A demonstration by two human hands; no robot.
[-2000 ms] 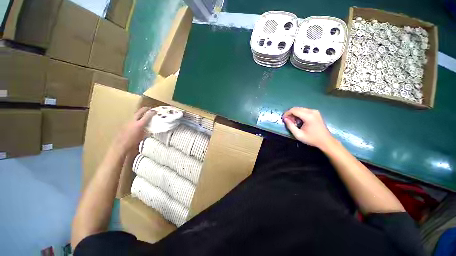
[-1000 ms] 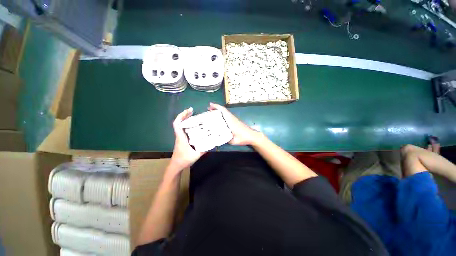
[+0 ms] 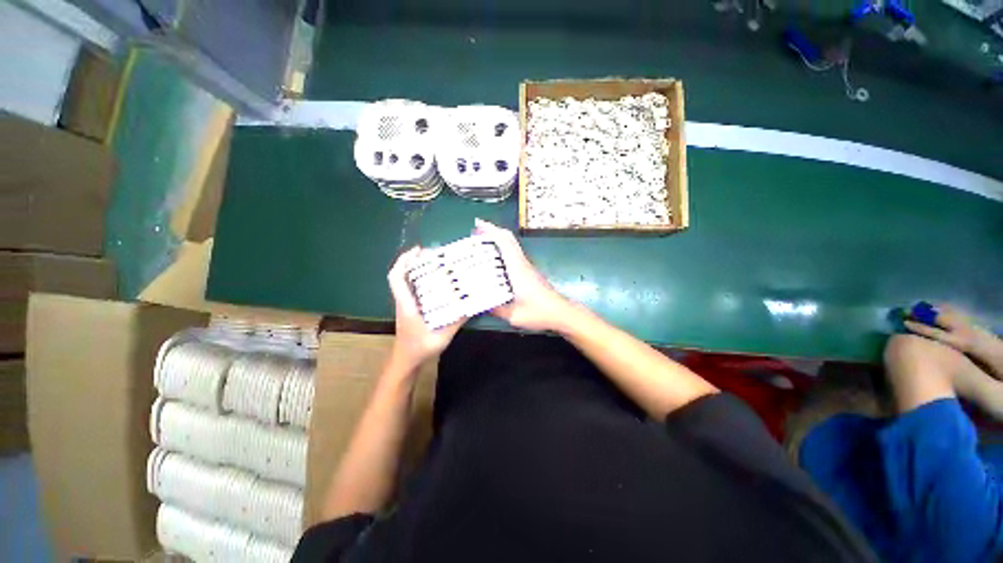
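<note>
A stack of off-white covers (image 3: 460, 284) is held between my two hands over the front edge of the green bench, with its layered edges facing up. My left hand (image 3: 409, 302) grips its left side. My right hand (image 3: 528, 288) grips its right side. Two stacks of front covers stand side by side on the bench, the left stack (image 3: 398, 143) touching or nearly touching the right stack (image 3: 477, 148), grilles and round holes facing up. The brown cardboard parts tray (image 3: 679, 154) beside them is full of small off-white pieces.
A large open carton (image 3: 83, 407) at the lower left holds rows of covers (image 3: 231, 434). Closed cartons (image 3: 50, 203) stand at the far left. A grey metal post stands at the upper left. Blue wired components (image 3: 806, 46) lie at the far right. A person in blue sits at the right.
Two seconds ago my left hand was in the carton on covers and my right hand was apart over the bench. Now both hold the stack, and its layered edges have turned more into view.
</note>
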